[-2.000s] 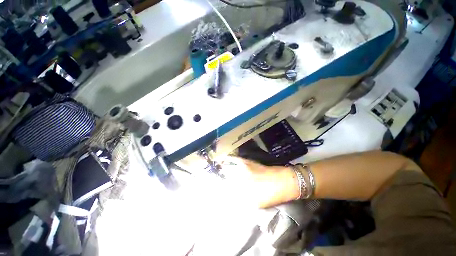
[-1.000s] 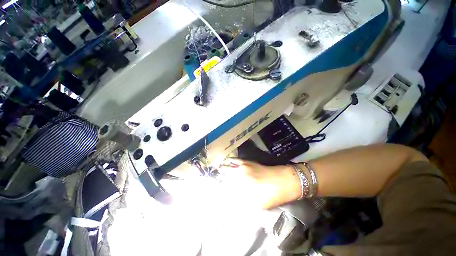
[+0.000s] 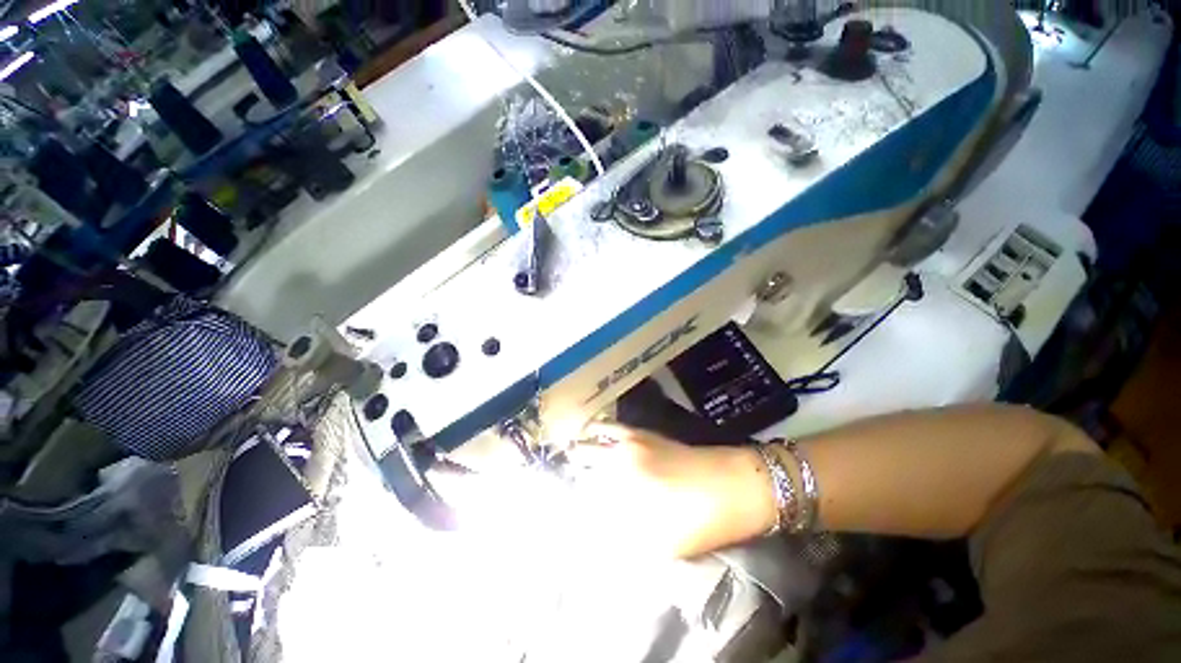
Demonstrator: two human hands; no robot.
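Observation:
The white sewing machine head (image 3: pixel 609 304) with a blue stripe and "JACK" lettering runs diagonally across the view. The presser foot and needle bar (image 3: pixel 528 443) show at the arm's lower left end. My right hand (image 3: pixel 654 486), with bracelets at the wrist, lies beside the needle area; its fingers are washed out by the lamp. The garment piece (image 3: pixel 479 583) under it is mostly glaring white. Whether the hand grips the cloth cannot be told. My left hand cannot be made out; the glare may hide it.
A lit phone (image 3: pixel 732 378) leans under the arm, with a black cord beside it. Cut pieces (image 3: pixel 259 492) and striped cloth (image 3: pixel 175 376) are heaped at the left. A white switch panel (image 3: pixel 1017 275) stands at the right. Teal spools (image 3: pixel 506 194) stand behind the arm.
The view has shifted slightly, so the machine appears a little lower than one second ago. My right hand stays beside the needle area, with no clear change of hold.

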